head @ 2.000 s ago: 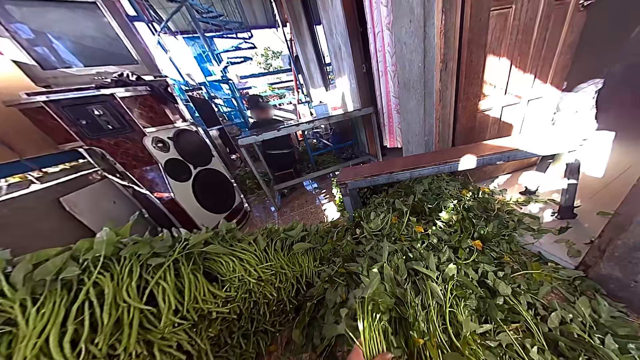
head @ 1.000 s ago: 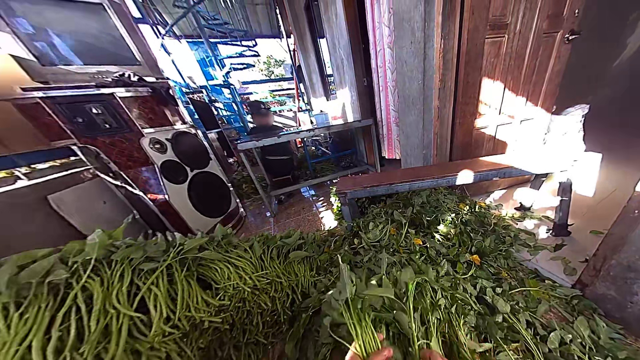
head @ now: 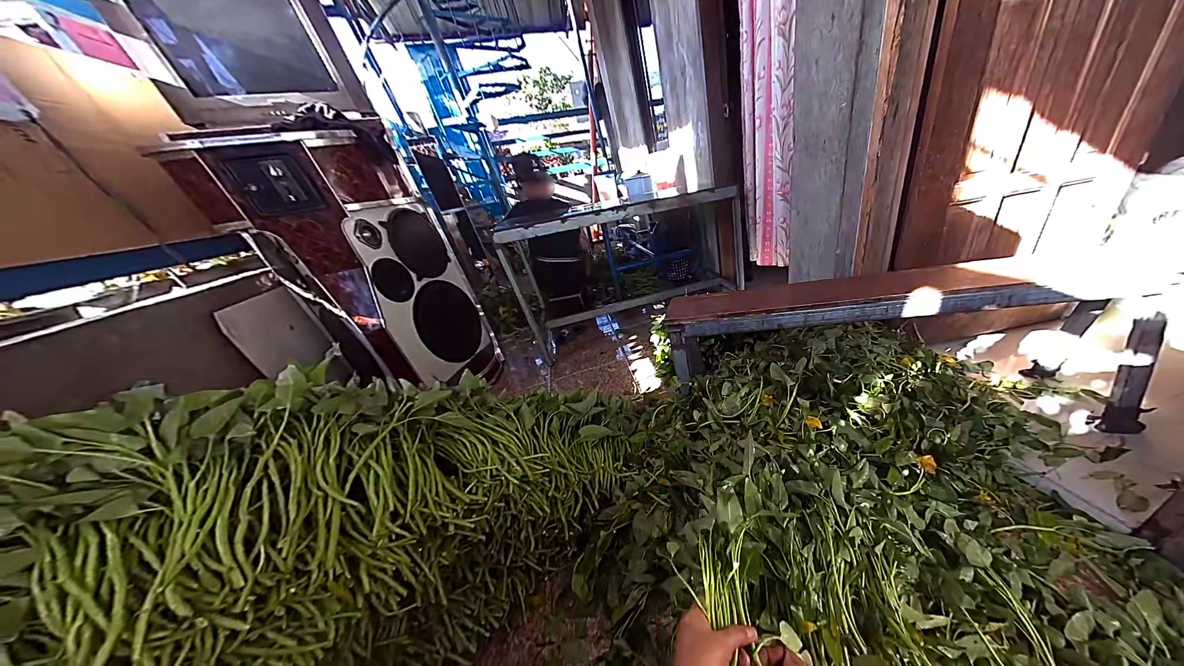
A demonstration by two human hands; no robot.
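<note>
My left hand [head: 708, 640], at the bottom edge right of centre, is closed around the lower stems of a bunch of leafy greens [head: 726, 573]. The bunch stands nearly upright, leaves uppermost. Only some fingers of my right hand [head: 783, 656] show, close beside the lower stem ends; what they grip is hidden. A wide pile of loose leafy greens [head: 832, 462] with a few yellow leaves lies around and beyond both hands. To the left, bunched greens [head: 305, 481] lie in a thick row, with their long stems towards me and leaves at the far side.
A low wooden bench [head: 832, 294] stands behind the loose pile. Beyond the row are a loudspeaker [head: 425, 287] and a cabinet [head: 277, 190]. A person [head: 536, 203] sits behind a metal-framed table [head: 620, 213]. A wooden door [head: 1045, 139] is at right.
Two seconds ago only a bit of a finger showed at the bottom edge; one second ago parts of both hands showed there. The held bunch now stands more upright than one second ago.
</note>
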